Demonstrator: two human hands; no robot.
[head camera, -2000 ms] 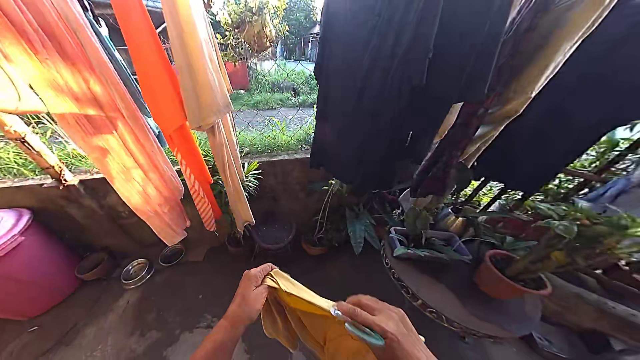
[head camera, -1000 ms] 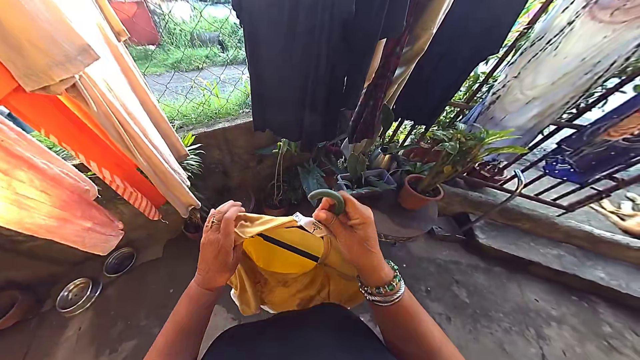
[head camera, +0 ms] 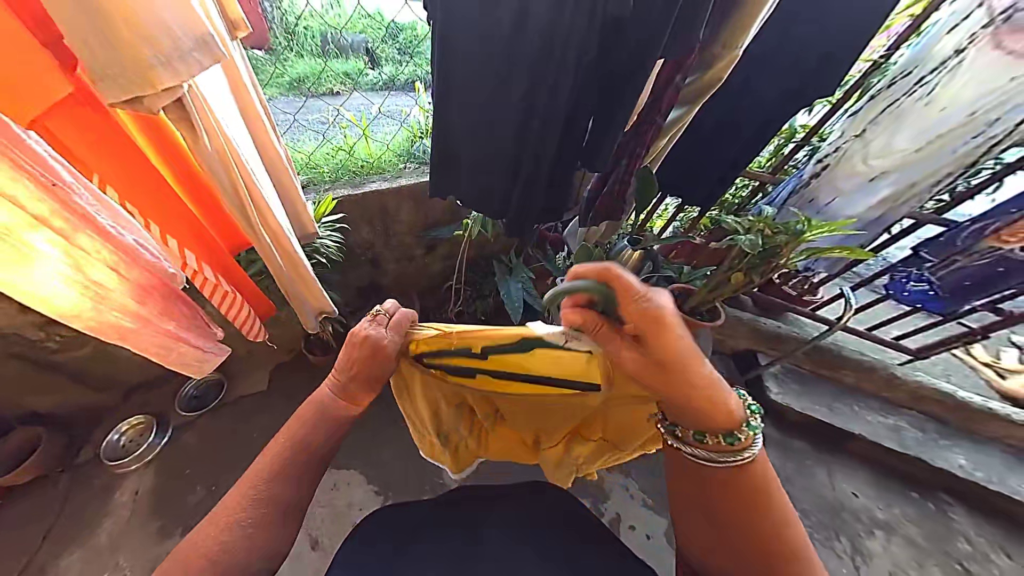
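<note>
A yellow cloth garment (head camera: 512,424) hangs between my hands, its waist opening spread toward me and dark strips showing along the inside. My left hand (head camera: 376,344) grips the left end of its top edge. At the other end, my right hand (head camera: 640,328) pinches the edge near a white tag (head camera: 556,332). A green curved object (head camera: 582,294), whose kind I cannot tell, is also in the right hand's fingers. Bracelets circle my right wrist.
Orange and pale cloths (head camera: 152,184) hang at left, dark cloths (head camera: 528,104) ahead. Behind are a chain-link fence (head camera: 352,88), a low wall (head camera: 392,240) and potted plants (head camera: 736,256). Metal dishes (head camera: 134,442) lie on the floor at left. A concrete ledge (head camera: 880,416) runs along the right.
The view has swung right since the oldest frame. The yellow garment, bunched then, is now spread between my hands with its opening showing. My right hand still holds the green object.
</note>
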